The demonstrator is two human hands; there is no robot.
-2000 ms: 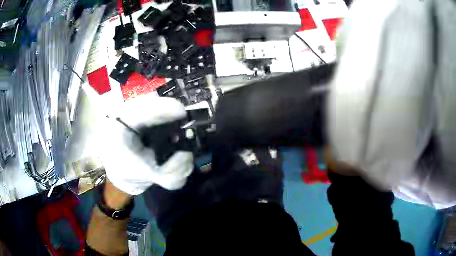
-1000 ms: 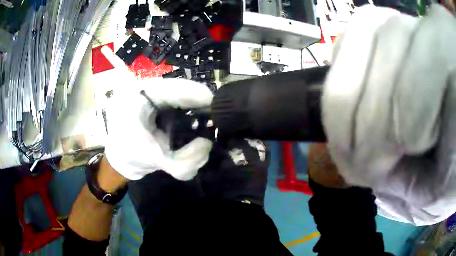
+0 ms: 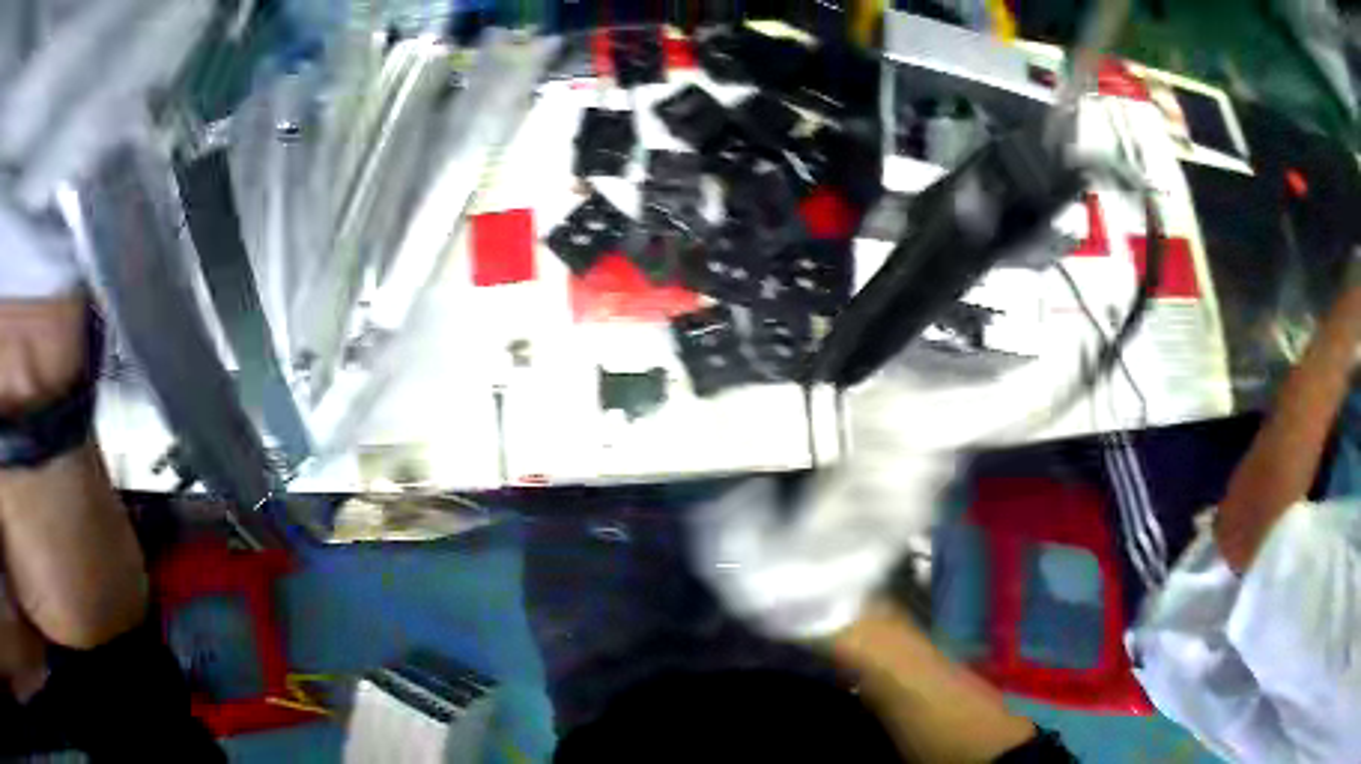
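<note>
My left hand [image 3: 33,232], in a white glove, is blurred and cut off by the left edge. It is at the upper ends of long grey aluminium profiles [image 3: 157,306] and appears to hold them; its fingers are hidden. My right hand [image 3: 821,545], gloved and blurred, is at the bench's front edge with fingers apart and nothing seen in it. The black electric screwdriver [image 3: 955,239] is tilted above the bench, its lower end just above my right hand. Black plastic housings [image 3: 731,209] are heaped mid-bench.
More silver profiles [image 3: 358,194] lie at left. A metal screw feeder [image 3: 963,97] is behind the screwdriver. Red stools [image 3: 1060,597] stand below the bench. Another person's arm [image 3: 1299,418] reaches in at right. A pale stack [image 3: 403,716] is on the floor.
My right hand has let go of the screwdriver and moved down and left. My left hand has moved from the front of the housings to the far left; its black piece is no longer seen there.
</note>
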